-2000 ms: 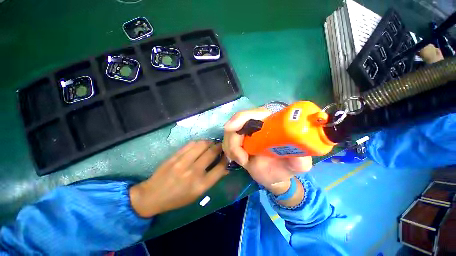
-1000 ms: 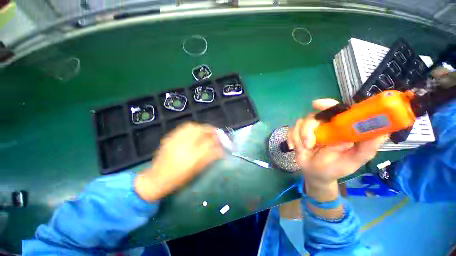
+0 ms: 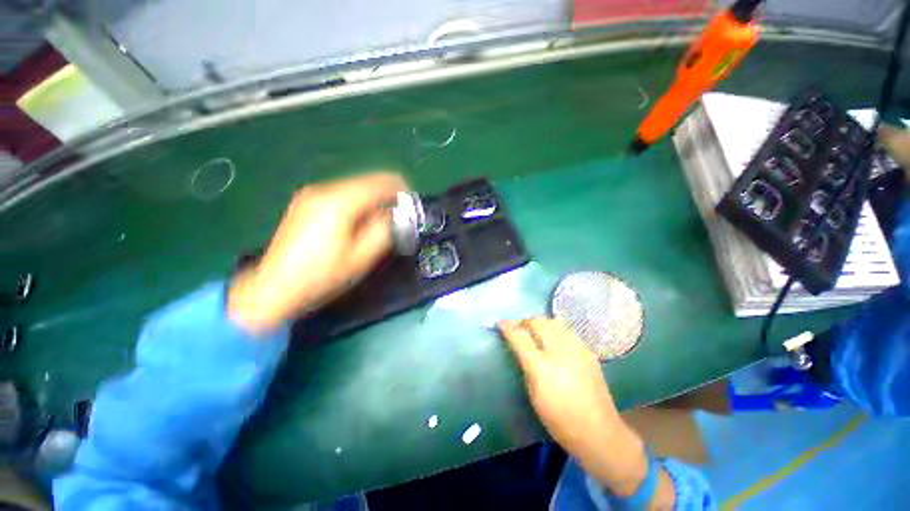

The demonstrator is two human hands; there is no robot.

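My left hand [image 3: 334, 245], blurred, is over the black foam tray [image 3: 374, 301] and hides its left part. Its fingertips hold a blurred silver-rimmed watch case [image 3: 407, 222]. Another watch case [image 3: 438, 258] sits in a front-row pocket, and one [image 3: 479, 206] in the back-right pocket. My right hand [image 3: 564, 384] is low over the bench, fingertips by the pale film [image 3: 484, 299]; whether it grips anything is unclear. The round screw dish [image 3: 599, 314] is beside it. The orange screwdriver [image 3: 698, 75] hangs free at the upper right.
A second black tray [image 3: 798, 185] with cases lies tilted on the stacked white sheets [image 3: 723, 215] at right. A small white piece [image 3: 471, 434] lies near the front edge. Another person's blue sleeve [image 3: 878, 349] is at the right edge. Small dark parts lie far left.
My right hand has let go of the screwdriver and moved down-left to the bench. My left hand has moved up over the tray's back row. A case now shows in a front-row pocket.
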